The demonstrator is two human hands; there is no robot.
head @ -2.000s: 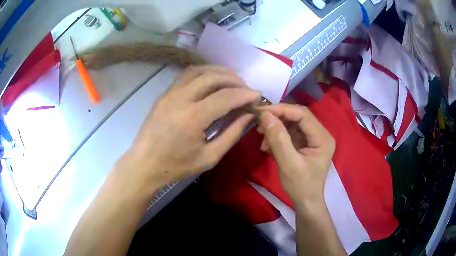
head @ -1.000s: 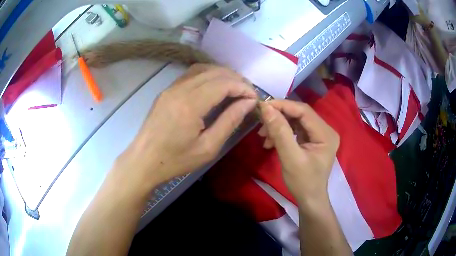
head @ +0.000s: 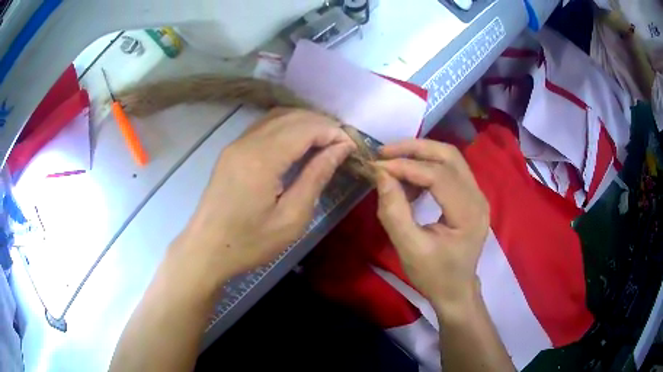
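Note:
A tan-brown thread hank lies in an arc across the white machine bed, its frayed end reaching over the table's front edge. My left hand has thumb and forefinger pinched on the hank near that end. My right hand pinches the frayed tip just to the right of the left fingertips. Strands show between the two hands. Whether a single thread is held apart from the rest is too fine to tell.
An orange-handled tool lies by the hank's far end. A pale fabric piece with red edge lies behind my hands. Red fabric hangs below the table edge at right, with pale and red pieces beyond. A printed ruler runs along the edge.
My left fingertips have moved slightly left, away from the right ones, and more of the hank's frayed end shows between them. The whole view has shifted slightly.

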